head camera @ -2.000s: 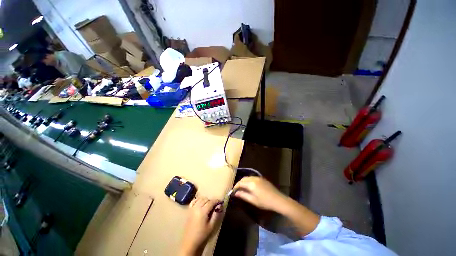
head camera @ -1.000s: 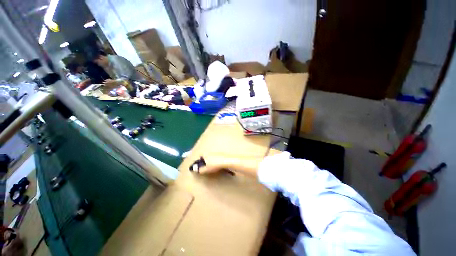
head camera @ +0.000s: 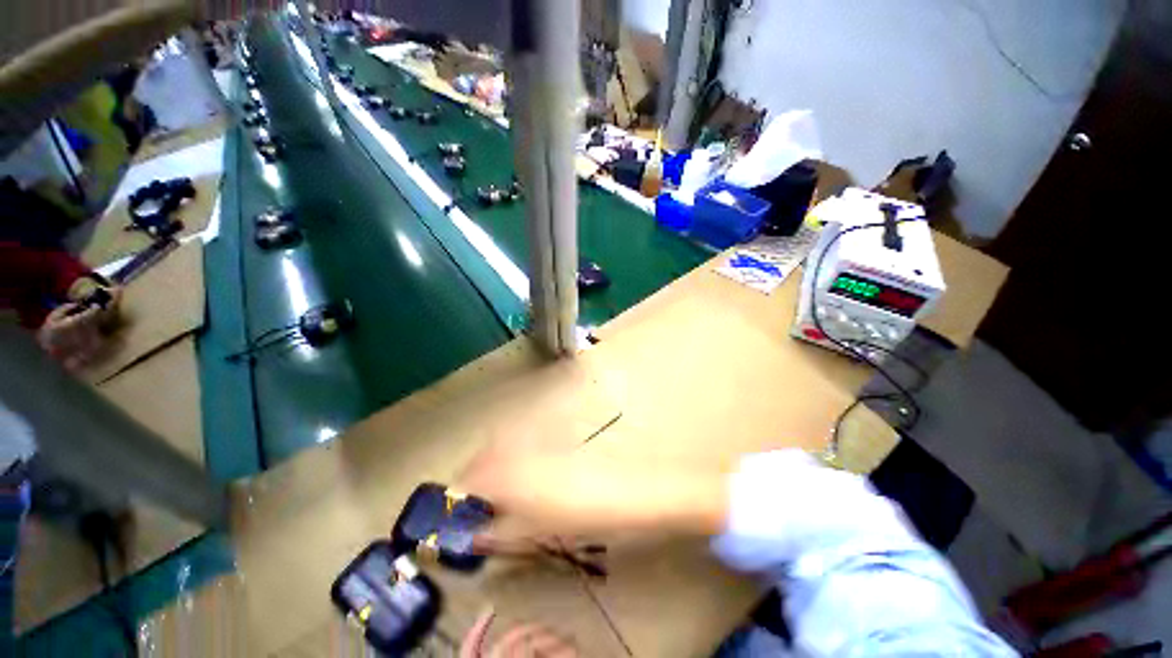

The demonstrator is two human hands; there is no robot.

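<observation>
Two black corded units lie close together on the cardboard sheet (head camera: 694,386) at the lower left: one nearer my right hand (head camera: 443,524), one nearer the bottom edge (head camera: 386,600). Both have yellow marks. Thin dark cables (head camera: 566,554) run right from the upper unit. My right hand (head camera: 514,491) is blurred and reaches in from the right, beside the upper unit; whether it grips the unit is unclear. My left hand (head camera: 517,639) is at the bottom edge, partly cut off, thumb and fingers apart, nothing visible in it.
The bench power supply (head camera: 864,285) stands at the back right, its lead looping over the table edge. A blue bin (head camera: 729,213) and printed sheet (head camera: 763,266) are beside it. A metal post (head camera: 554,193) rises by the green conveyor (head camera: 386,302). Another person's hands (head camera: 84,321) show at far left.
The view has swung left, showing more conveyor. Two units now lie in front of me; one second ago my right hand was at a dark item on the cardboard. My left hand has come into view.
</observation>
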